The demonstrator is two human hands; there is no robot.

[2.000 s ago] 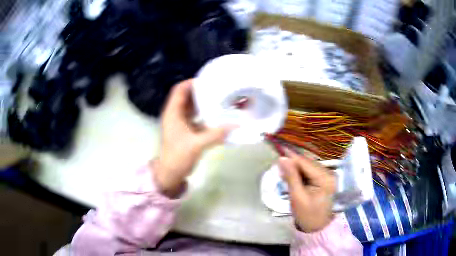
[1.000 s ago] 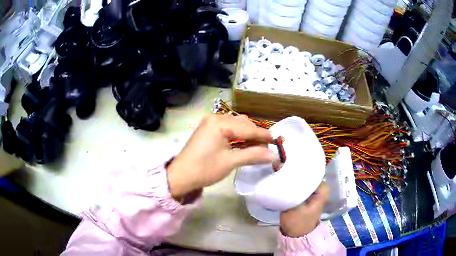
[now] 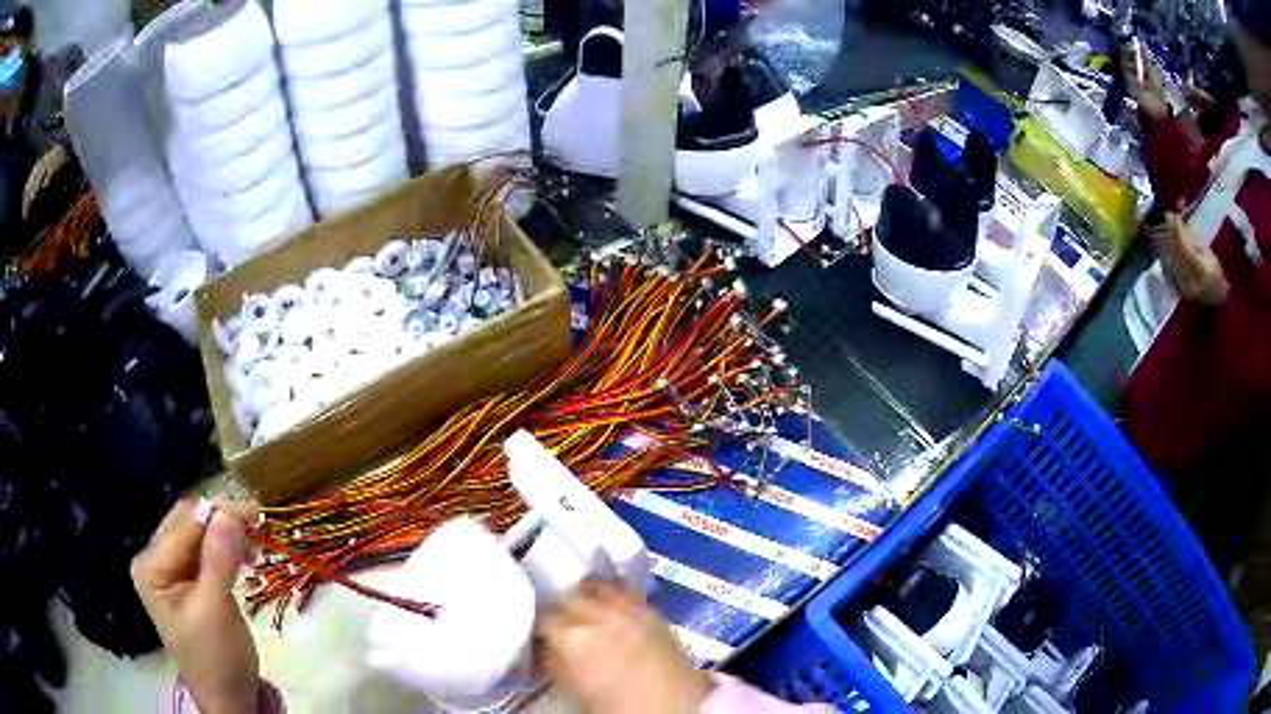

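Note:
A white round camera housing (image 3: pixel 457 614) stands at the bottom centre, with a short red-black lead coming out of its top. A white bracket plate (image 3: pixel 574 509) is just to its right. My right hand (image 3: pixel 613 649) is blurred and lies against the housing and plate; the fingers are partly hidden, so its grip is unclear. My left hand (image 3: pixel 202 593) is at the lower left, pinching a small white plug at the end of the wire harness between thumb and finger. The pile of red, yellow and orange wire harnesses (image 3: pixel 558 419) lies behind the housing.
An open carton (image 3: pixel 418 384) of small white round parts stands behind the wires, with white shell stacks (image 3: pixel 244 133) beyond. Black shells (image 3: pixel 98 460) heap at left. A blue basket (image 3: pixel 1115 544) holds assembled units at right. Bracket units (image 3: pixel 927 265) stand on the bench; another person (image 3: pixel 1206 307) is at far right.
The view has swung right, showing the basket and the other person. My left hand has left the housing's opening and now pinches a plug. The housing stands lower, beside the bracket plate.

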